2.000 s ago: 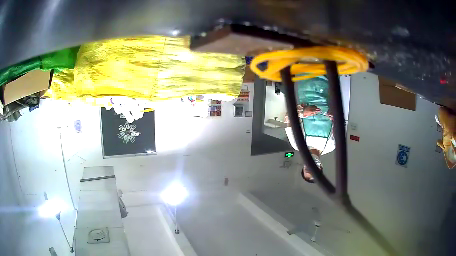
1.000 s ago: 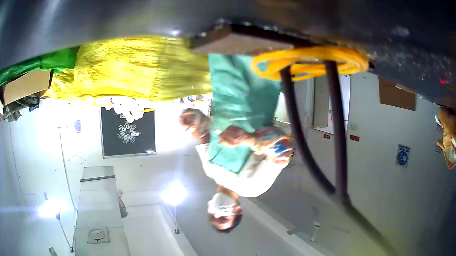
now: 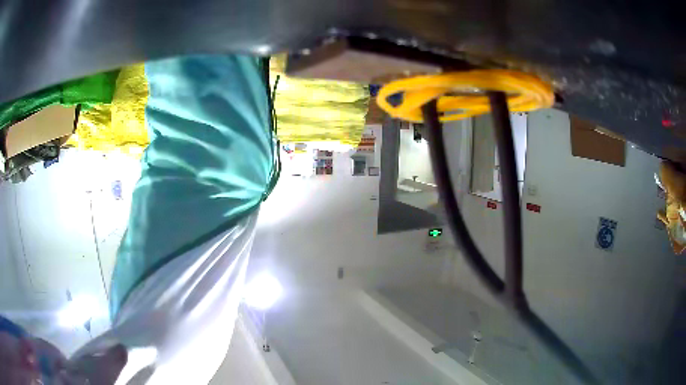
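The picture is upside down. Neither of my hands can be made out. Nearest the camera, a thin dark two-pronged rod (image 3: 512,225) crosses the right half. A yellow coil of rubber bands or cord (image 3: 466,94) rings its prongs, beside a flat brown block (image 3: 361,64) at the table edge. The black shiny table covering (image 3: 188,34) spans the top. Nothing is seen held at the rod.
A person in a teal apron (image 3: 203,135) and white top stands close at left, with a blurred hand or arm at the lower left. Behind are yellow sacks (image 3: 323,109), green cloth (image 3: 94,89), cardboard boxes (image 3: 598,141), a doorway, white walls and bright lamps.
The person has come from the far doorway past the rod to the left and now looks much larger. The rod, coil and block have not moved.
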